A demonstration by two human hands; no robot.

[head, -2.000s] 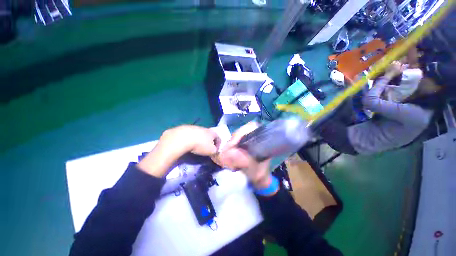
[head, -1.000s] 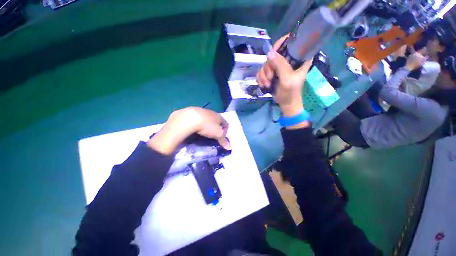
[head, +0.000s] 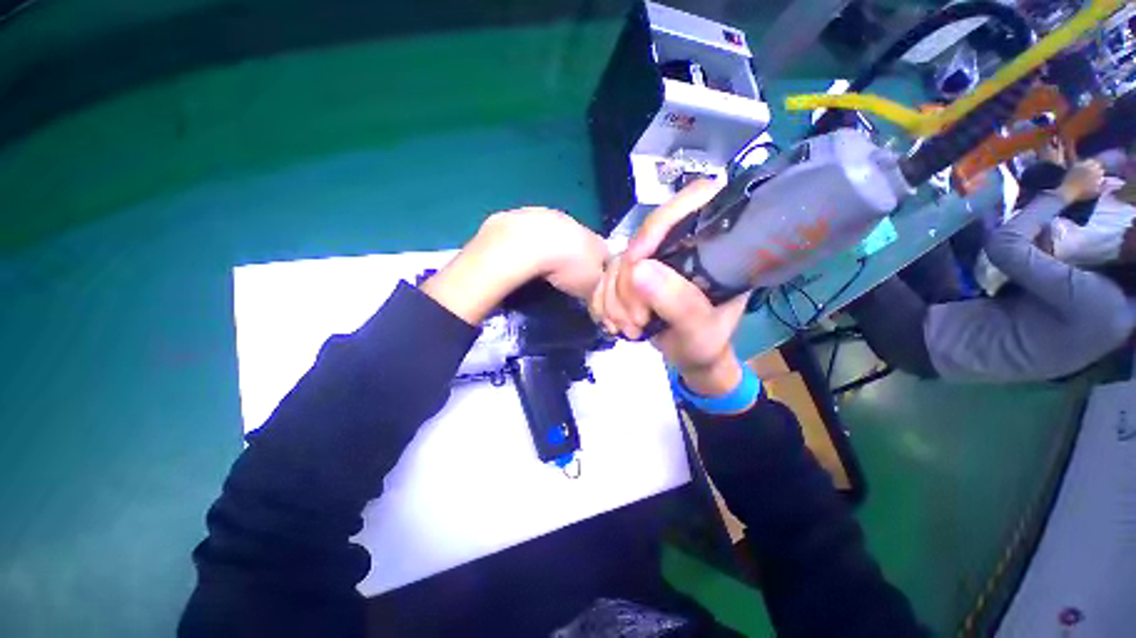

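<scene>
The black device body [head: 498, 339] lies on the white sheet [head: 324, 324], its black handle [head: 544, 405] pointing toward me, with a blue bit and thin wire at the tip. My left hand [head: 544, 256] is over the far right part of the body, fingers bent down on it. My right hand [head: 667, 293], with a blue wristband, is closed around the grey electric screwdriver [head: 810, 212], index finger stretched along it. The screwdriver is tilted, its nose end down beside my left fingers. The bit and any screw are hidden by my hands.
The white and black screw feeder [head: 698, 112] stands beyond the sheet's far right corner. A yellow cord [head: 872, 110] and black cable run from the screwdriver to the upper right. A teal box [head: 880, 237] is behind it. A cardboard box [head: 810, 430] is right of my wrist. A person in grey sits at right.
My right hand and the screwdriver have come down from beside the feeder to my left hand at the device body. The whole view has shifted. My left hand stays on the body.
</scene>
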